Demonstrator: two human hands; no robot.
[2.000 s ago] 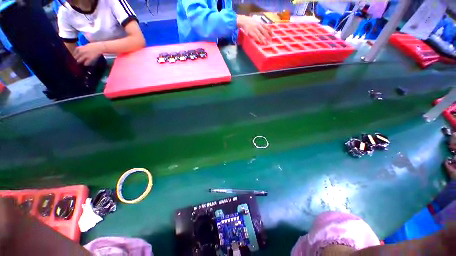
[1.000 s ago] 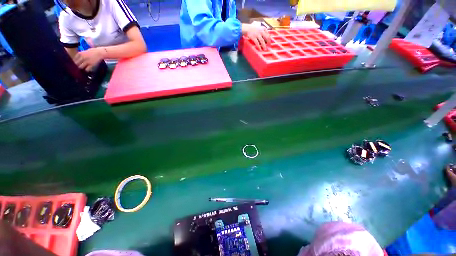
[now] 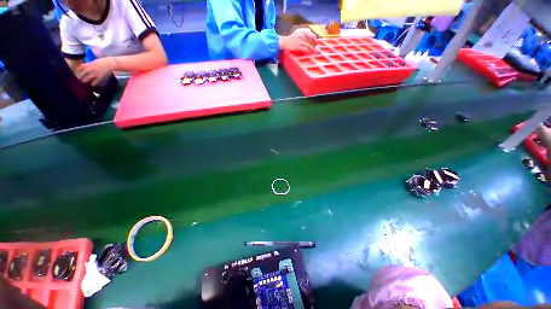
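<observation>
The black test fixture (image 3: 226, 289) with white lettering lies at the bottom centre, cut off by the edge. The blue circuit board (image 3: 273, 292) sits on it. A slim dark stick (image 3: 280, 244) lies just behind the fixture. A pink sleeve (image 3: 403, 291) shows at the bottom right of the fixture; my right hand is below the picture's edge. My left hand is not in view; only a dark, blurred part of an arm shows at the bottom left corner.
A red tray (image 3: 75, 274) with watches is at left, beside bundled black parts (image 3: 111, 259) and a tape roll (image 3: 150, 239). A thin ring (image 3: 280, 186) lies mid-bench. Loose watch units (image 3: 432, 181) are at right. Opposite, two people work by a red pad (image 3: 163, 99) and compartment tray (image 3: 356, 81).
The view has shifted, so the fixture sits lower. The left sleeve has left the picture. The thin ring has moved left along the bench. The hand at the far tray has moved slightly.
</observation>
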